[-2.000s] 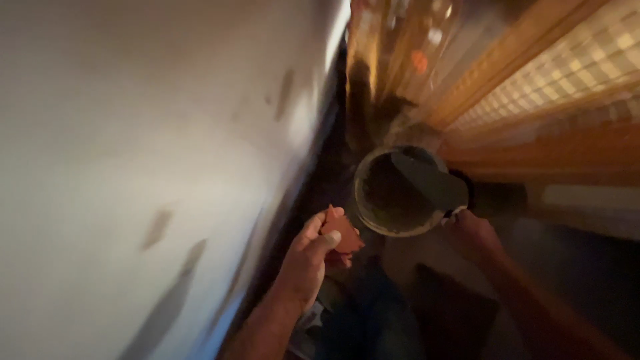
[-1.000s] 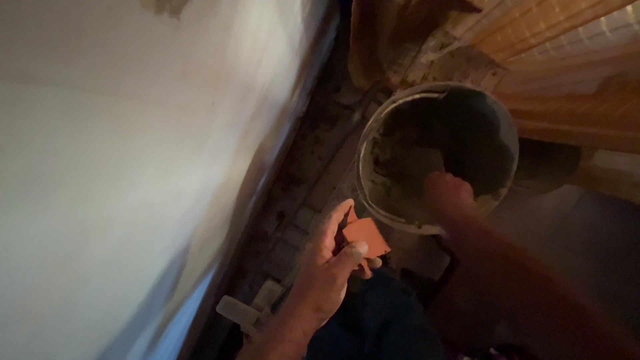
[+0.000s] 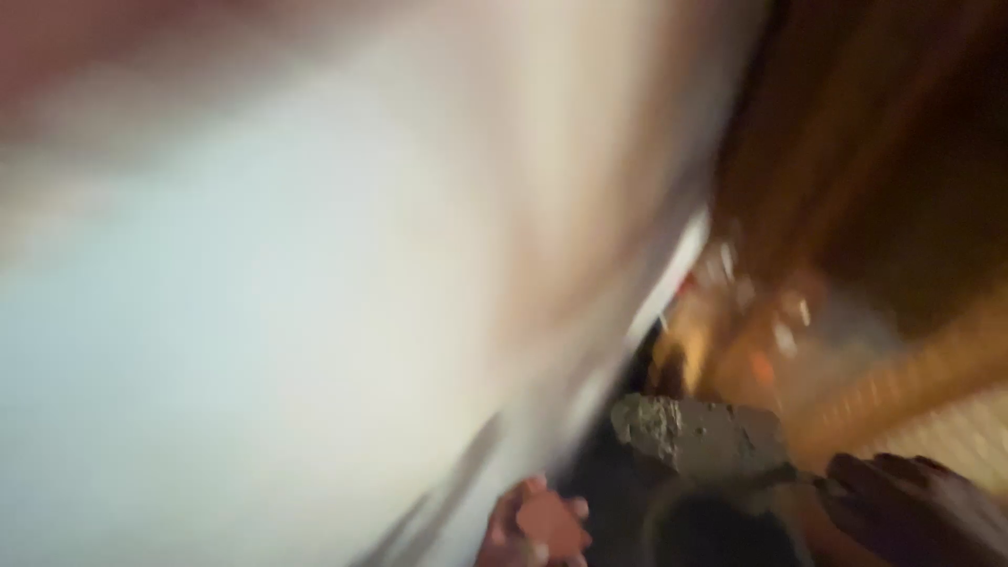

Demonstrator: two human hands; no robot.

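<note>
My right hand, at the lower right, grips the handle of a trowel. Wet grey mortar or plaster clings to the trowel's blade, mostly near its far end. Below the blade is the bucket, dark inside and partly cut off by the bottom edge. At the bottom centre my left hand holds a small flat reddish-orange piece between thumb and fingers; its material cannot be told. Blur softens both hands.
A pale wall fills the left and middle, close to my left hand. Orange-brown curtain-like fabric hangs at the right. Blurred small objects lie beyond the trowel.
My right hand was down inside the bucket; now it is above it with the loaded trowel. My left hand still holds the reddish piece. The view has swung toward the wall.
</note>
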